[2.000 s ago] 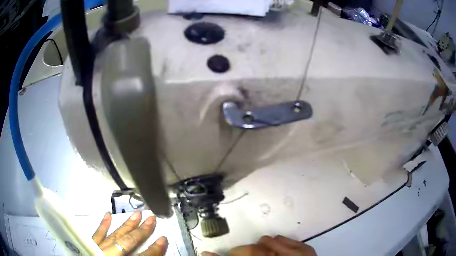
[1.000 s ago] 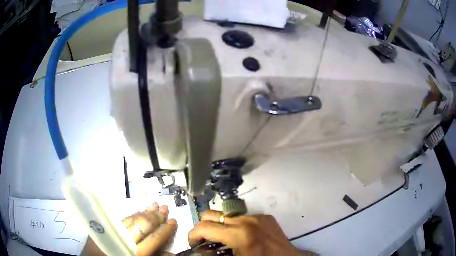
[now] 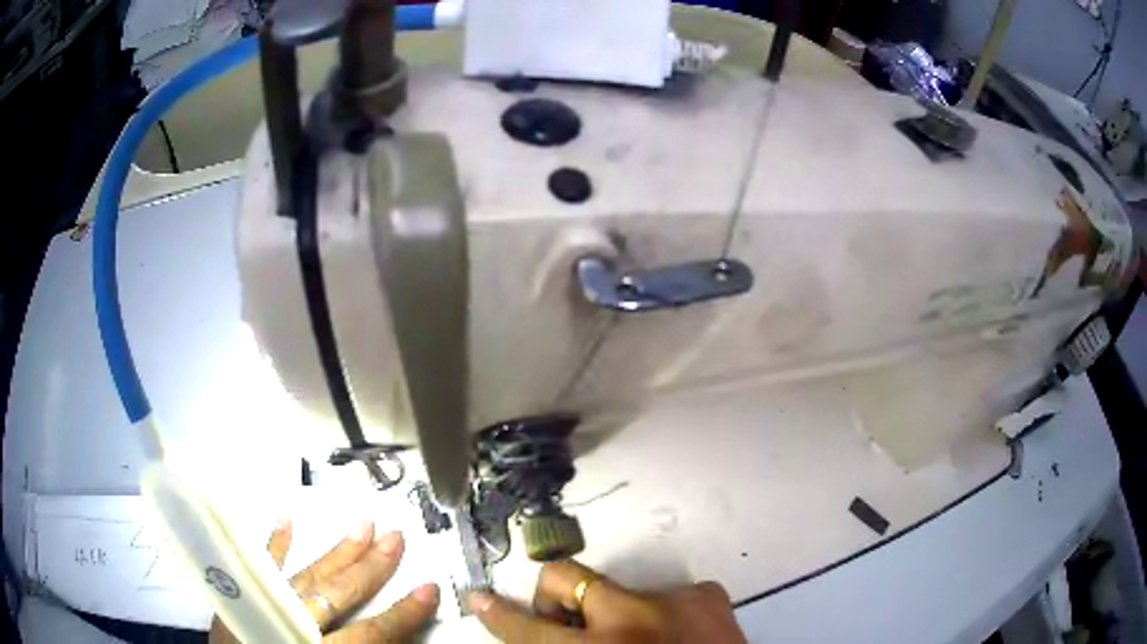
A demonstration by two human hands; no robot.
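My left hand (image 3: 352, 585) lies flat with fingers spread on pale, glare-washed material left of the presser foot; its lower part is cut off by the lamp and frame edge. My right hand (image 3: 642, 614) is curled at the bottom edge, just below the knurled tension dial (image 3: 548, 535). Its foremost fingertip touches the lower end of a narrow grey textured strip (image 3: 470, 554), which runs up towards the foot area. Whether its curled fingers hold anything is hidden. The presser foot (image 3: 430, 508) is small and blurred beside the long grey-beige lever guard (image 3: 428, 315).
The cream machine head (image 3: 805, 277) fills the middle. A white lamp paddle (image 3: 220, 554) on a blue tube (image 3: 106, 277) stands at left, over a marked white sheet (image 3: 94, 554). A small dark scrap (image 3: 868, 516) lies on the bed at right.
The view has shifted. My left fingers, closer together a second ago, are spread. My right hand has moved lower, away from the dial; the dark object seen under it a second ago no longer shows.
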